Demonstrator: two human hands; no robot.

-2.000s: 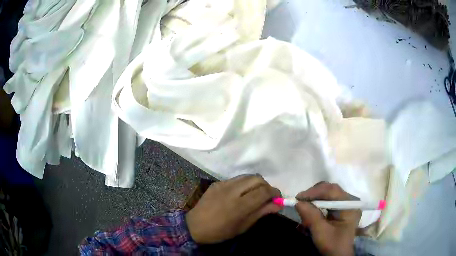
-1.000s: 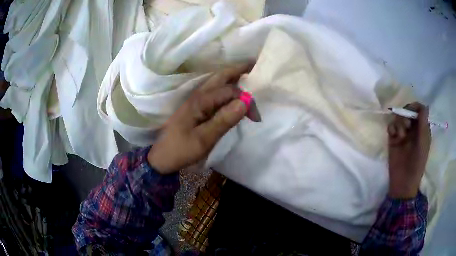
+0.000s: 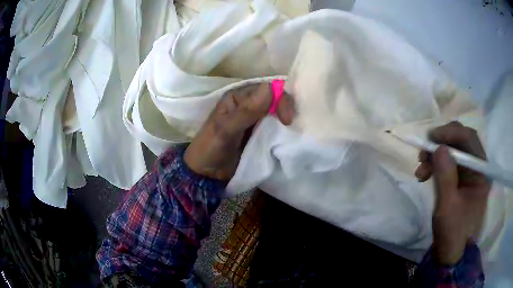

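My left hand (image 3: 242,121) holds the bright pink pen cap (image 3: 277,96) between thumb and fingers, over the edge of a cream and white fabric panel (image 3: 332,84). The same hand seems to pinch the panel's edge too. My right hand (image 3: 458,174) grips the uncapped white marker pen (image 3: 472,162). Its dark tip points left, at or just above the cream cloth; I cannot tell if it touches. The panel lies rumpled between my hands, over the table's near edge.
A pile of overlapping white-cream pieces (image 3: 93,84) hangs over the edge at the left. More pale cloth (image 3: 500,118) lies at the right. The white tabletop (image 3: 416,28) shows at the back right, with small dark specks. A brown woven thing (image 3: 242,242) is below, beside dark floor.
The pen has been uncapped since the earliest frame, and my hands have moved apart and up over the cloth. Since one second ago, the pen tip has moved left and a little lower.
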